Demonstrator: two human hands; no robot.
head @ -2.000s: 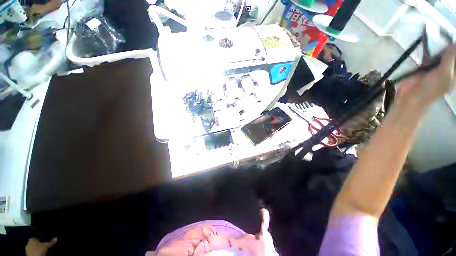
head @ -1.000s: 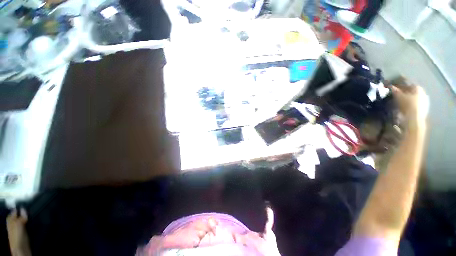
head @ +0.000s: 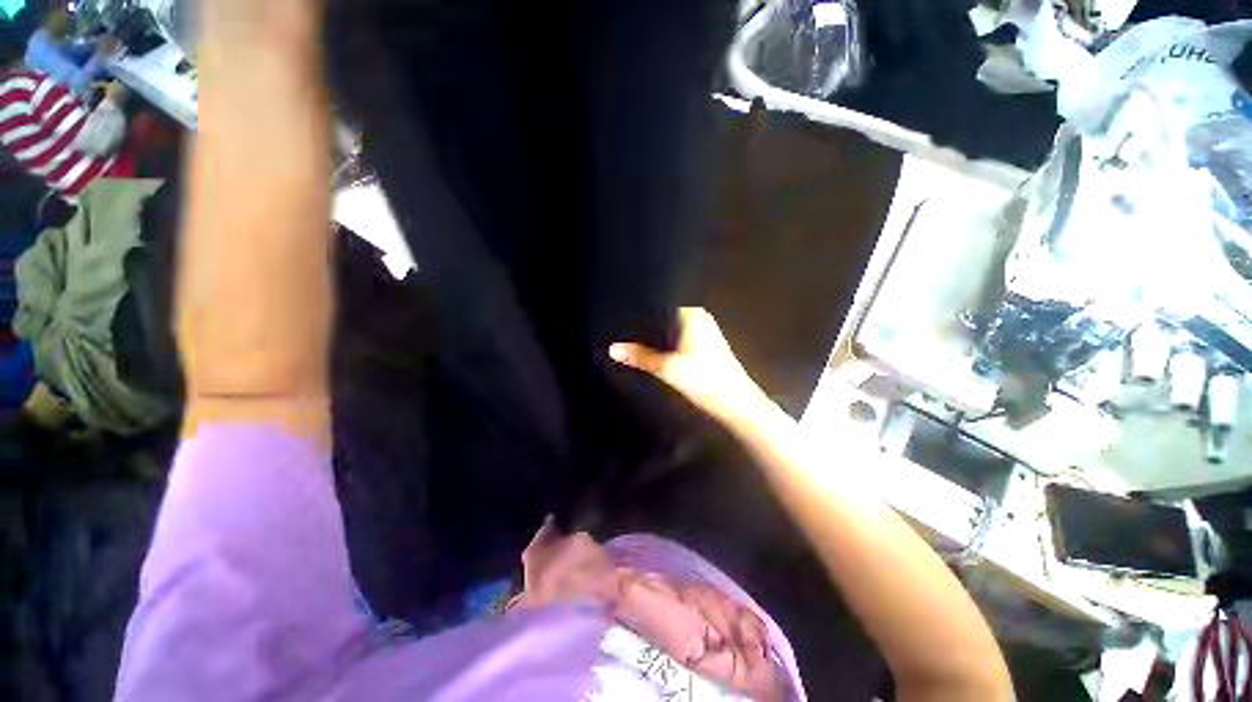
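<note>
A large limp black cloth (head: 536, 206) hangs from the top edge down the middle, over a brown board and towards my lap. My right hand (head: 693, 364) reaches in from the lower right and grips the cloth's right side, thumb showing on top and the other fingers partly hidden by the cloth. My left forearm rises blurred along the left side to the top edge; the left hand is cut off beyond it.
The brown board (head: 790, 233) lies right of the cloth. A white machine (head: 1098, 261), a black phone (head: 1119, 528) and red-handled scissors (head: 1219, 658) are at the right. Olive cloth (head: 96, 302) is heaped left. A person in a striped top (head: 55, 130) is upper left.
The view has swung left. My right hand has come from the far right onto the cloth. The black cloth now stretches up the middle, and my left hand has left the picture.
</note>
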